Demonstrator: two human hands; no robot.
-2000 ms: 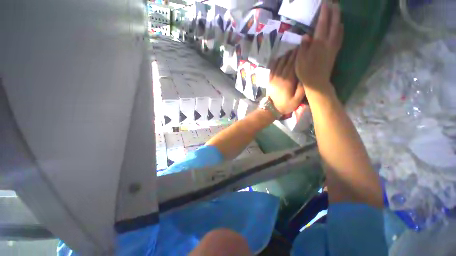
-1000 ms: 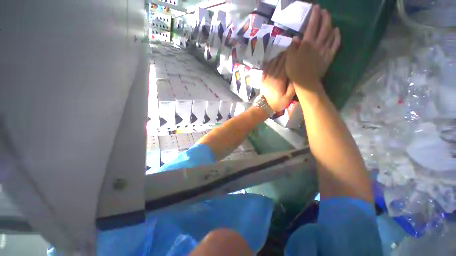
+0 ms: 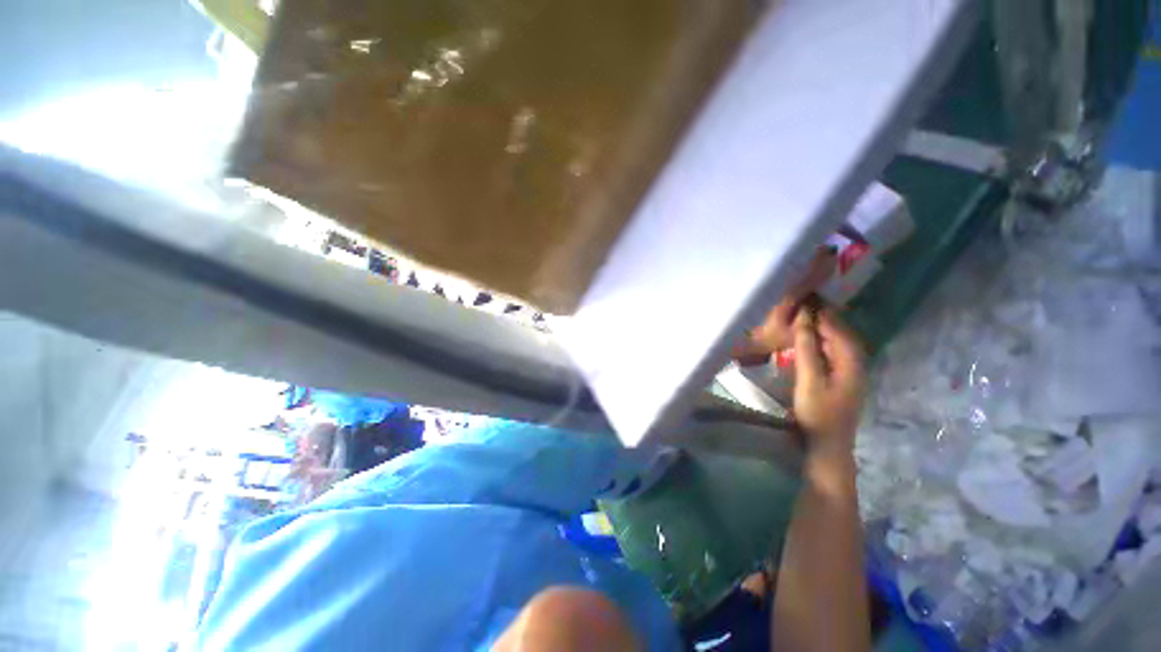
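Note:
Several white cartons (image 3: 882, 217) with red marks lie on the green work surface (image 3: 936, 236), right of centre. My right hand (image 3: 830, 372) is beside the lowest cartons, its fingers bent near my left fingers. My left hand (image 3: 774, 329) shows only in part; a large white panel hides its wrist and arm. A red and white carton (image 3: 787, 362) lies just under the hands. Whether either hand grips a carton cannot be told.
A white panel (image 3: 751, 191) with a brown glossy board (image 3: 497, 127) fills the upper middle. A heap of white scrap (image 3: 1019, 420) lies at right. A grey rail (image 3: 280, 318) crosses the left. A person in blue (image 3: 350, 427) shows at lower left.
The view has swung, and the white panel and brown board now cover most of the carton pile. My hands, earlier flat over the cartons and overlapping, are now lower with bent fingers.

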